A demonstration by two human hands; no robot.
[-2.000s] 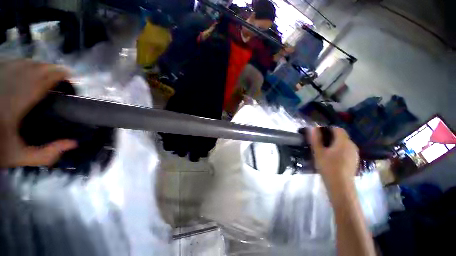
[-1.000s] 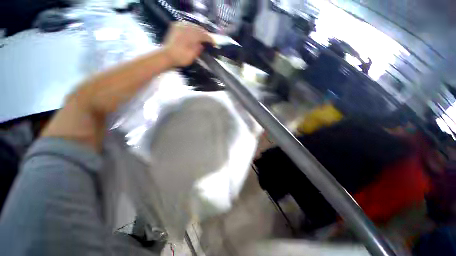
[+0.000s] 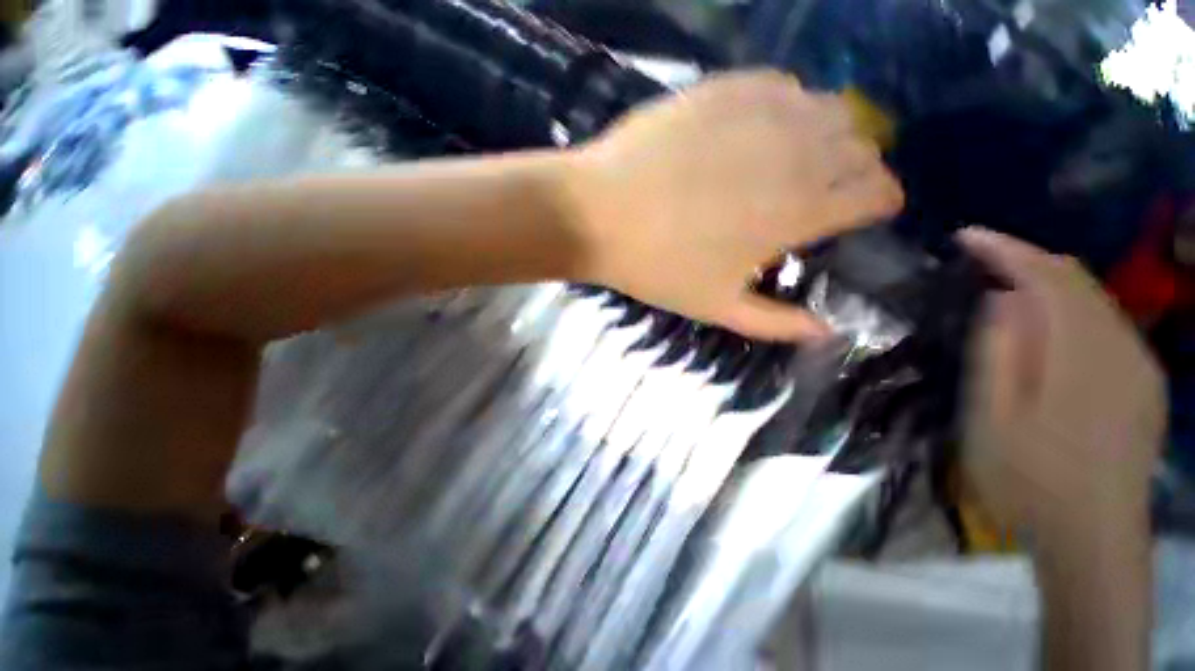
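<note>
A close row of garments under clear shiny film (image 3: 616,459) hangs below my hands, with black hanger shoulders (image 3: 695,354) showing along its top. My left hand (image 3: 747,190) is over the top of the row, fingers and thumb curved around dark hanger tops and crinkled film. My right hand (image 3: 1062,374) is at the right end of the row, blurred, its fingers against the dark bunch. Both hands appear to hold this bunch from either side. The rail is hidden.
The white worktable (image 3: 197,157) runs along the left, with a light-blue tangled bundle (image 3: 92,131) on it. Black shiny bagged items (image 3: 433,79) lie behind my left arm. A blurred red patch (image 3: 1153,262) shows at the far right.
The bare rail seen before is out of sight. My left hand has moved right and now holds the hanger tops. My right hand has come back into view at the right, and packed bagged garments fill the middle.
</note>
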